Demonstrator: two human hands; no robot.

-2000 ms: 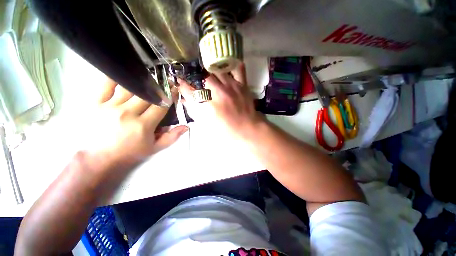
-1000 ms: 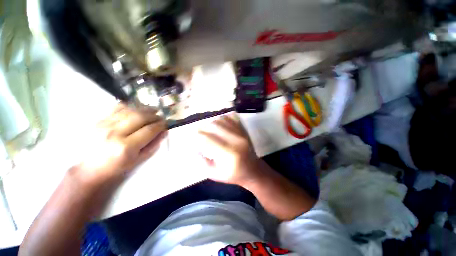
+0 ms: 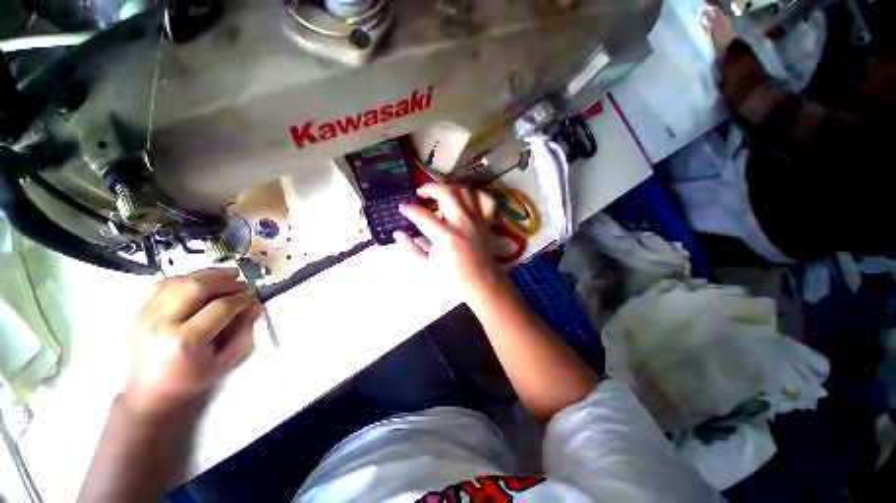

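Note:
The smartphone [image 3: 381,187] lies under the machine arm, its screen lit with a keyboard showing. My right hand [image 3: 454,228] is over the phone's right edge, fingers spread, with a fingertip at the screen; it holds nothing that I can see. My left hand [image 3: 199,329] is curled just in front of the needle area. A thin pale strip [image 3: 268,319] sticks out at its fingertips; glare hides how it is held. The presser foot and needle area [image 3: 192,251] is behind the left fingers, partly hidden.
The grey Kawasaki machine head [image 3: 246,108] spans the top. Red-handled scissors [image 3: 513,243] and yellow-handled ones [image 3: 519,208] lie right of my right hand, beside a white cloth strip [image 3: 552,187]. Pale layered cloth [image 3: 29,305] is at left. A fabric heap [image 3: 688,344] lies lower right. A person's arm [image 3: 761,93] is upper right.
The view has turned right. My right hand has moved from the table in front of the machine to the phone, whose screen now shows a keyboard. My left hand remains near the needle.

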